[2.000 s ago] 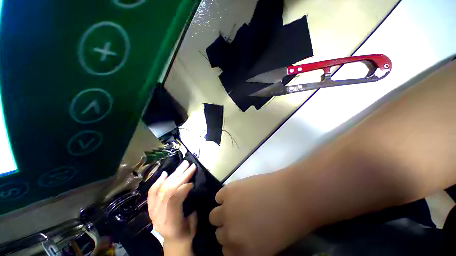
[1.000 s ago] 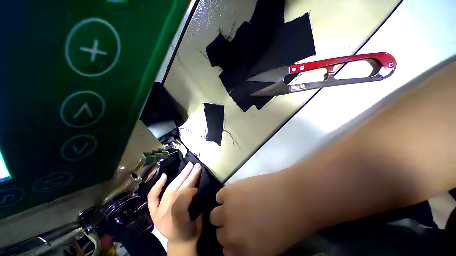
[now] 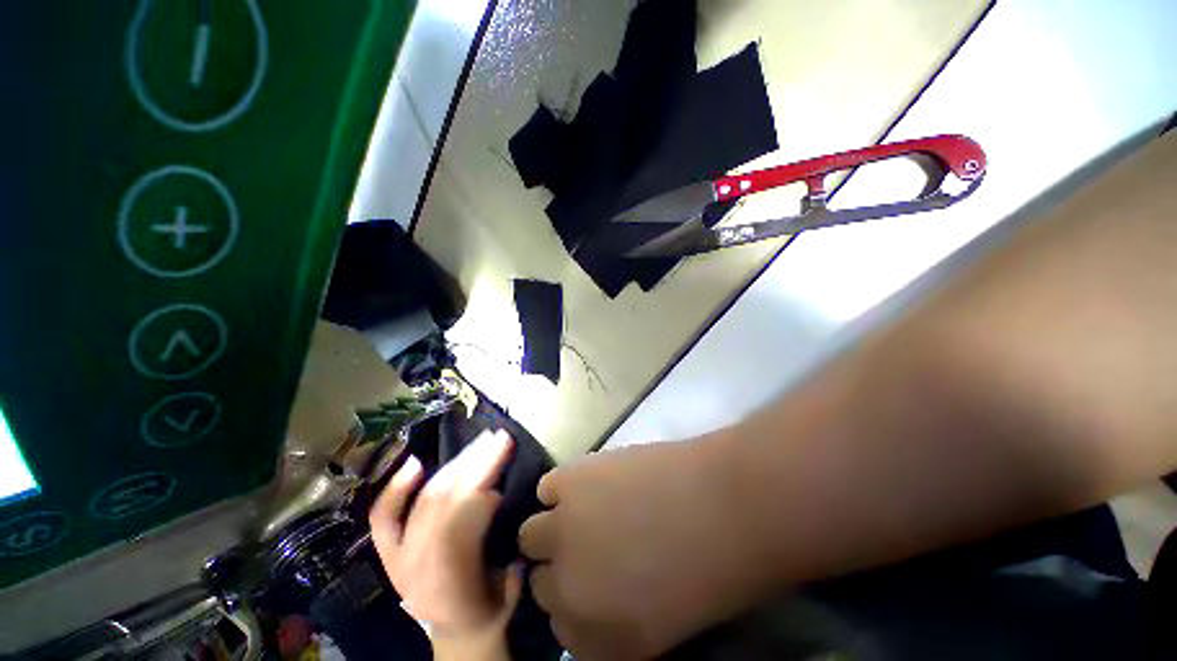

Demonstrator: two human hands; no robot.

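Observation:
Black fabric (image 3: 522, 465) lies at the needle area (image 3: 452, 387), between and under my hands, in the lower middle of the view. My left hand (image 3: 445, 549) comes from the bottom edge and rests on the fabric, fingers apart, fingertips just below the small metal parts. My right hand (image 3: 633, 542) is just right of it, its forearm crossing from the right edge. Its fingers are curled against the fabric; the fingertips are partly hidden. The sewing machine (image 3: 310, 517) stands at the lower left. The stitch point itself is too small and dark to make out.
A green control panel (image 3: 78, 323) with round buttons fills the upper left. Red-handled thread snips (image 3: 839, 168) lie above my right forearm, blades over black scraps (image 3: 645, 142). A small black scrap (image 3: 540, 329) with loose threads lies nearer the needle area, on the pale machine bed (image 3: 658, 336).
The view has shifted, so the panel shows more buttons and the snips and scraps sit slightly further left. My left hand's fingers have bent a little. My right hand stays beside it.

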